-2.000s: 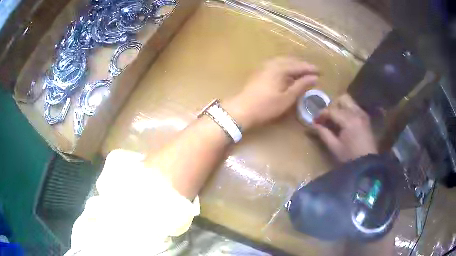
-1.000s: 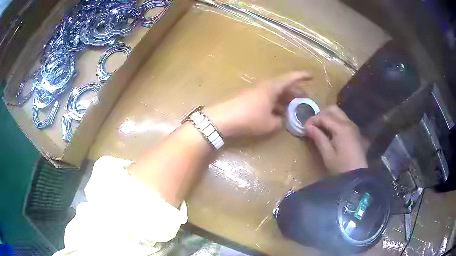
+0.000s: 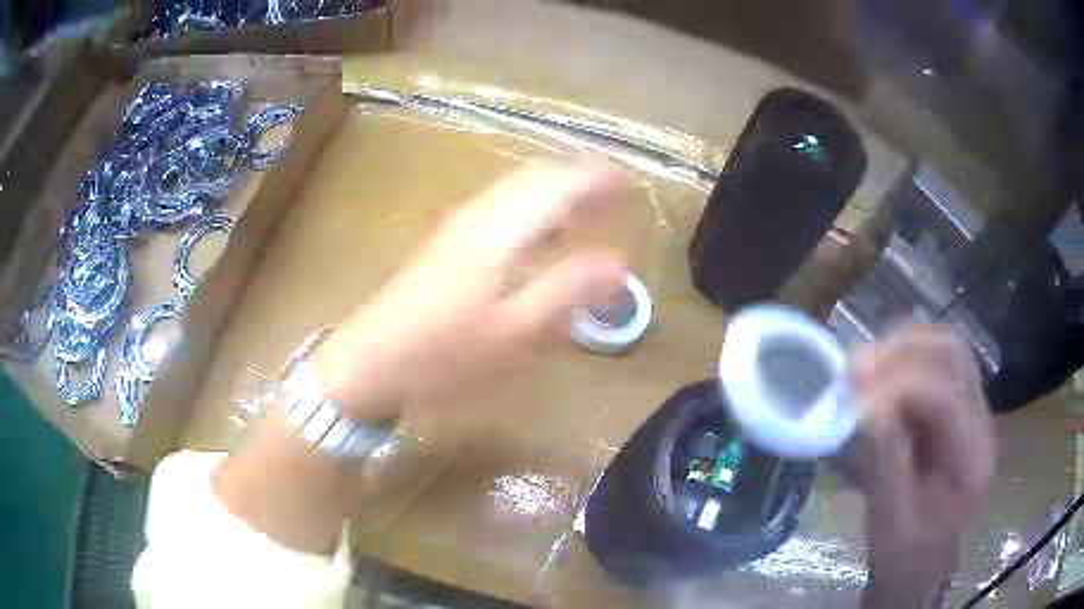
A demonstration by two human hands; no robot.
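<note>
My right hand [image 3: 933,428], blurred, holds a white ring with a grey centre [image 3: 791,381] by its right side. The ring is above the open end of a black cylindrical speaker body [image 3: 648,512], which lies on the bench with a green board showing inside. A second white ring [image 3: 630,331] lies on the bench. My left hand [image 3: 499,280], blurred and with a watch on the wrist, is over the bench. Its fingertips overlap the upper left edge of that second ring; whether they grip it cannot be told.
A second black speaker body [image 3: 779,202] is behind, with green showing at its upper end. A carton of chrome rings [image 3: 226,345] is at the left. Grey metal bins [image 3: 915,297] and a dark blurred shape are at the right. A black cable [image 3: 1028,553] runs at the lower right.
My right hand has lifted a white ring off the bench towards the camera, over the speaker body. A second white ring now shows on the bench. The view has shifted, showing more of the rear speaker body.
</note>
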